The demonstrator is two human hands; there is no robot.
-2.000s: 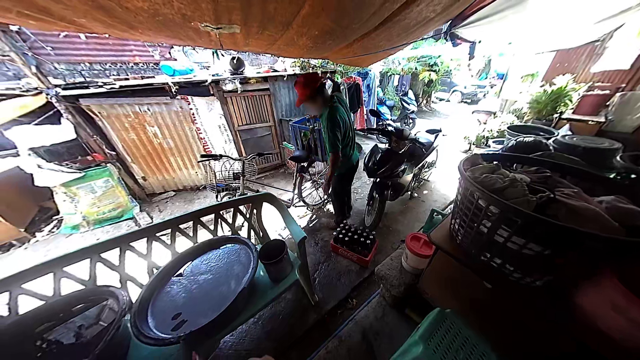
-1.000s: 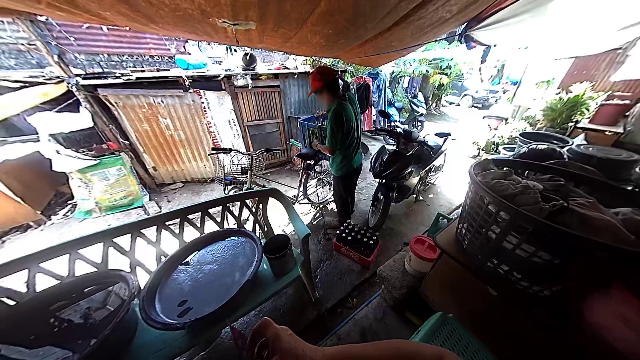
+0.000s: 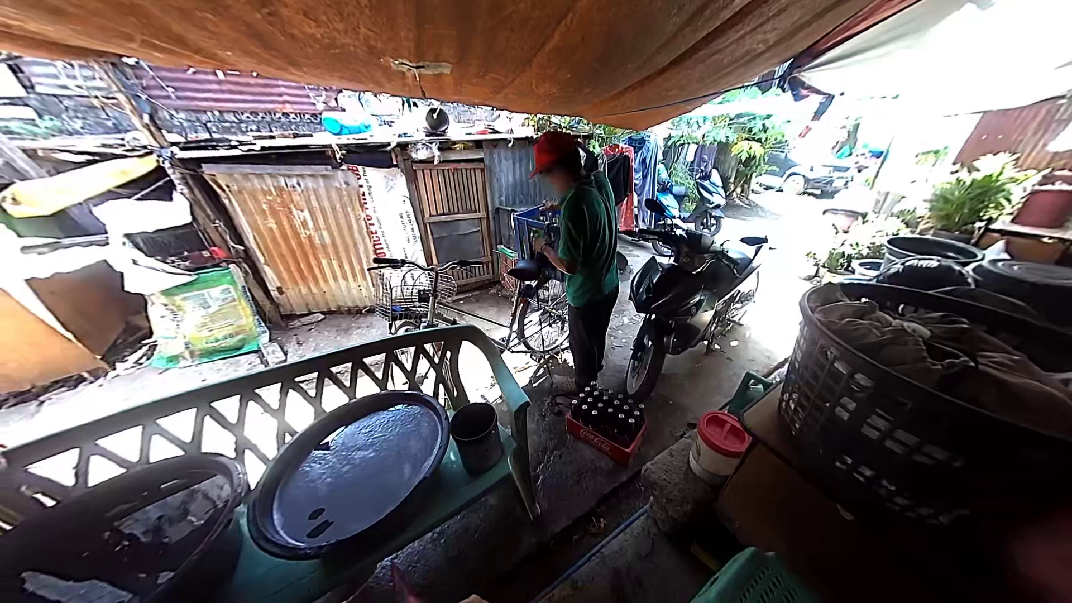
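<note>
Only a small sliver of skin shows at the bottom edge, too little to tell which hand it is or whether it holds anything. Just left of it is a small reddish, pointed thing. The green plastic bench (image 3: 494, 459) in front bears a wide, round dark basin (image 3: 360, 473) that looks wet inside, a dark pail (image 3: 476, 435) at its right, and a second dark tub (image 3: 126, 536) at its left. On the ground past the bench stands a red Coca-Cola crate (image 3: 607, 444) filled with dark, capped bottles (image 3: 605, 410).
A person (image 3: 589, 243) in a red cap and green shirt stands by a bicycle (image 3: 536, 310) and a black motorcycle (image 3: 691, 293). At right are a black laundry basket (image 3: 871, 419) of cloths and a white bucket (image 3: 716, 456) with a red lid. An orange tarp (image 3: 502, 50) hangs overhead.
A hand and forearm seen at the bottom edge one second ago have dropped almost wholly out of view. The person in the red cap has raised an arm toward the bicycle.
</note>
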